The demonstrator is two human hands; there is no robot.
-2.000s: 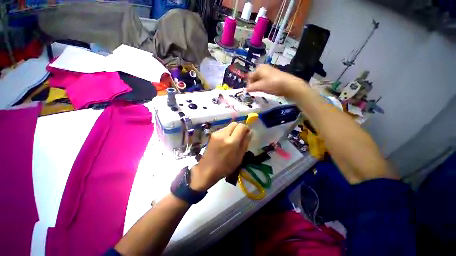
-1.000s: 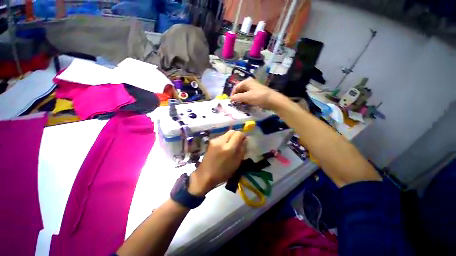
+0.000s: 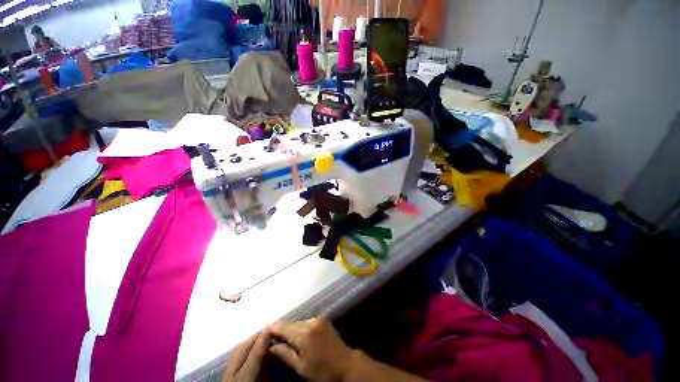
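Observation:
The white sewing machine (image 3: 279, 183) with a blue stripe stands on the white table (image 3: 246, 313). Its needle area is over a brightly lit spot. My left hand (image 3: 247, 358) is at the front table edge, mostly cut off by the bottom of the picture. My right hand (image 3: 317, 347) is beside it, fingers bent and fingertips meeting the left hand. Whether anything is between the fingers is hidden. Magenta panels (image 3: 149, 276) lie left of the machine. Black and brown strip scraps (image 3: 328, 216) and yellow and green loops (image 3: 358, 257) lie below the machine arm.
A dark phone (image 3: 386, 67) stands upright above the machine. Magenta thread cones (image 3: 345, 49) stand behind. A small pale object (image 3: 230, 296) with a thin line lies on the table. Magenta cloth (image 3: 477, 343) is heaped at the lower right. Another machine (image 3: 535, 93) stands at back right.
Both hands have left the top and front of the machine and come down together to the front table edge. The view has shifted, showing more of the room and the whole machine head.

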